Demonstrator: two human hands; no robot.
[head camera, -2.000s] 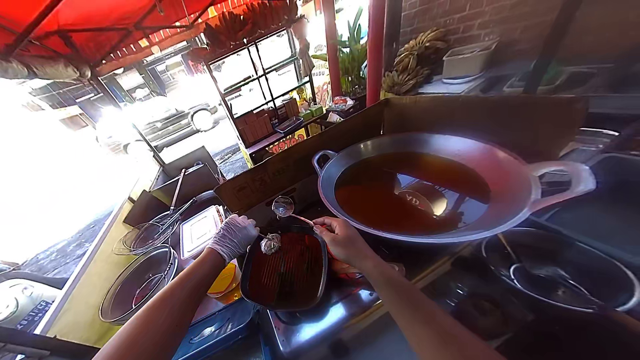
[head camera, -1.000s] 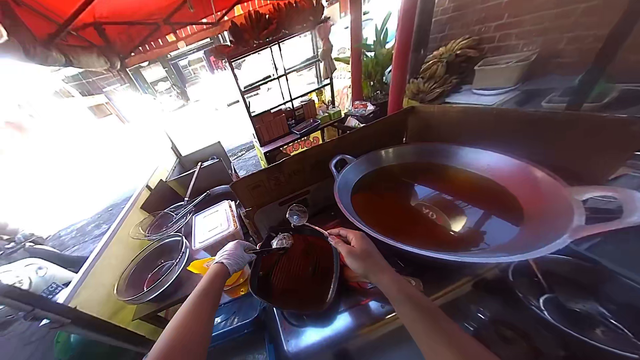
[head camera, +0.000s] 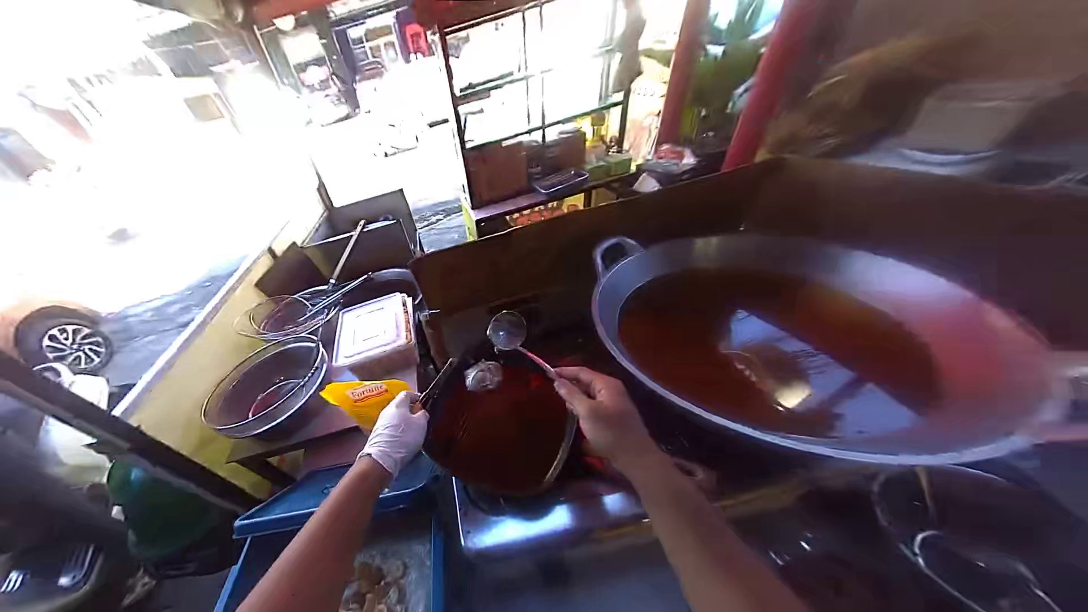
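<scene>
My left hand (head camera: 398, 432), in a white glove, holds dark tongs (head camera: 437, 384) at the left rim of a dark pan (head camera: 501, 442) of reddish-brown liquid. A pale lump (head camera: 484, 376) lies near the pan's far left side; whether the tongs touch it I cannot tell. Bare, my right hand (head camera: 599, 404) grips the handle of a small round strainer or ladle (head camera: 507, 330), its head raised over the pan's far edge. The pan rests on a metal stove (head camera: 527, 531). Right of it stands a large metal wok (head camera: 608, 306) with brown oil (head camera: 765, 357).
Wire baskets (head camera: 265, 387), a lidded plastic container (head camera: 372, 330) and a yellow pouch (head camera: 361, 399) stand at left. Below them is a blue tray (head camera: 297, 503) over a bin with pale pieces. A metal shield (head camera: 527, 255) rises behind the stove. Another pan (head camera: 960, 518) sits lower right.
The view has shifted. Both hands stay near the pan, the left one by its left rim and the right one holding the utensil up at the far edge.
</scene>
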